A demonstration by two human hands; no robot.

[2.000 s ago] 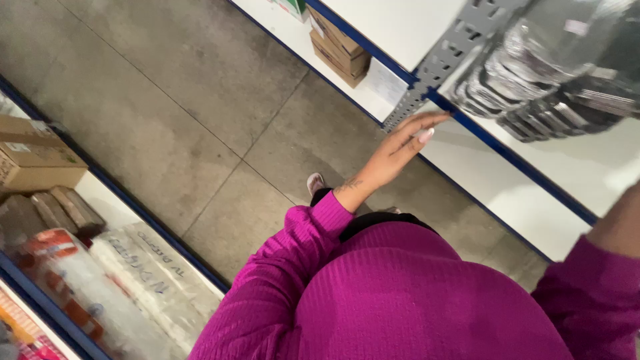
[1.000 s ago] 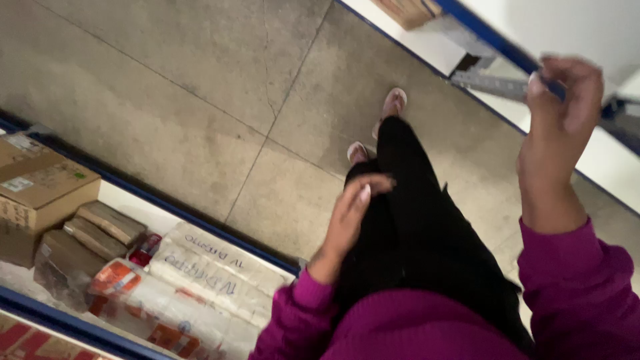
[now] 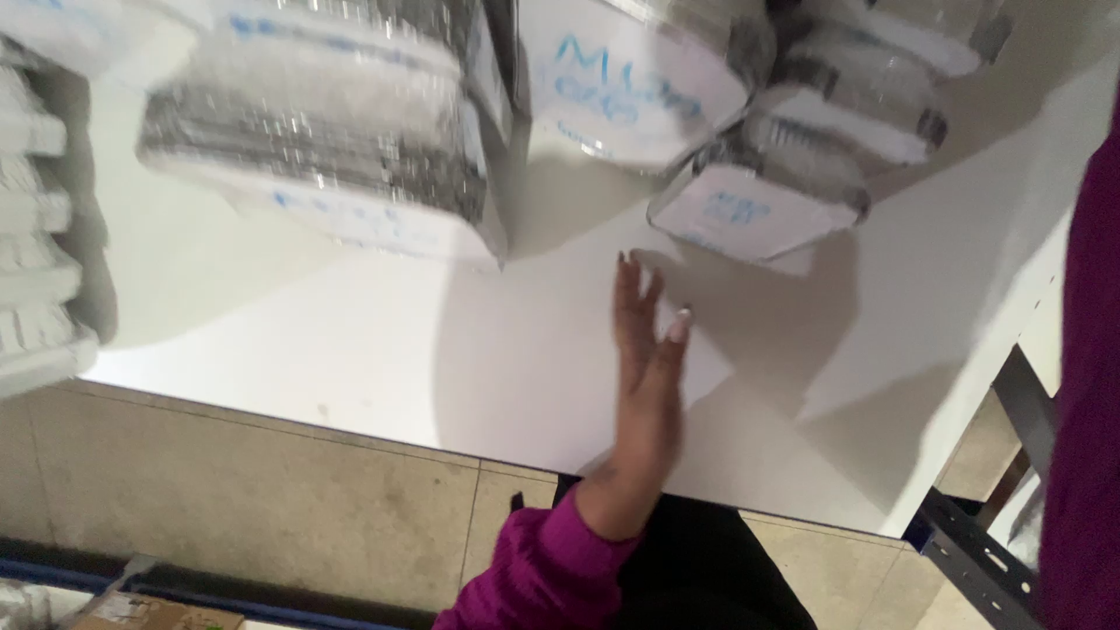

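Note:
My left hand (image 3: 647, 376) reaches over a white shelf board (image 3: 367, 341), fingers apart and holding nothing. Just beyond its fingertips, to the right, lies a small plastic-wrapped bundle (image 3: 752, 206) with handwriting in blue on its pale front. A larger wrapped bundle (image 3: 639, 83) is behind it, also marked in blue. To the left is a wide stack of clear-wrapped packs (image 3: 306, 149), blurred. More wrapped bundles (image 3: 866, 96) stand at the upper right. My right hand is out of view; only a purple sleeve (image 3: 1089, 394) shows at the right edge.
White stacked items (image 3: 35, 236) stand at the far left of the shelf. A dark perforated metal upright (image 3: 980, 551) is at the lower right. Below the shelf edge are the tiled floor (image 3: 262, 499) and, at bottom left, a cardboard box (image 3: 157, 612) by a blue rack beam.
The view has swung from the aisle floor to the shelf with wrapped bundles. My left hand is now over that shelf; my right hand, seen a second ago, has left the view.

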